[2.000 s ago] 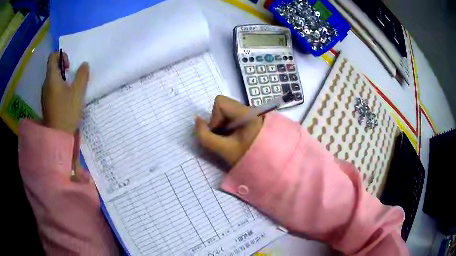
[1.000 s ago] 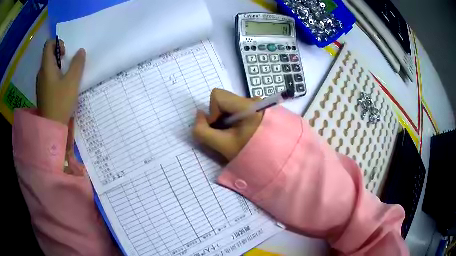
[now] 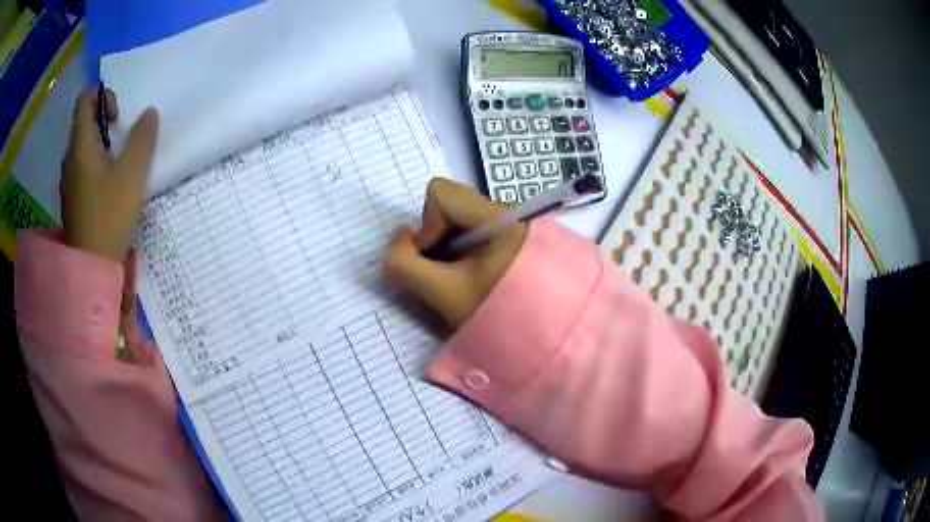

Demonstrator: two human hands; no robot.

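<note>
The record form (image 3: 265,296), a white printed table with a few handwritten marks, lies on a blue clipboard folder (image 3: 153,22). Blank white sheets (image 3: 265,76) are folded up above it. My right hand (image 3: 459,255) holds a gel pen (image 3: 500,226) with a clear barrel and dark cap end over the middle of the form; the tip is hidden by my fingers. My left hand (image 3: 102,178) rests at the form's left edge and holds a short dark slim stick (image 3: 103,114) there. A silver-grey calculator (image 3: 532,114) lies right of the form.
A blue parts bin (image 3: 637,46) with silver parts is at the top. At right lies a pale locating board (image 3: 663,219) bearing a small pile of silver parts (image 3: 736,224). A black tray (image 3: 816,357) is beside it. Yellow papers (image 3: 15,36) are at top left.
The form, calculator and board have shifted slightly left in the picture. Both hands keep their holds, and the pen stays over the middle of the form.
</note>
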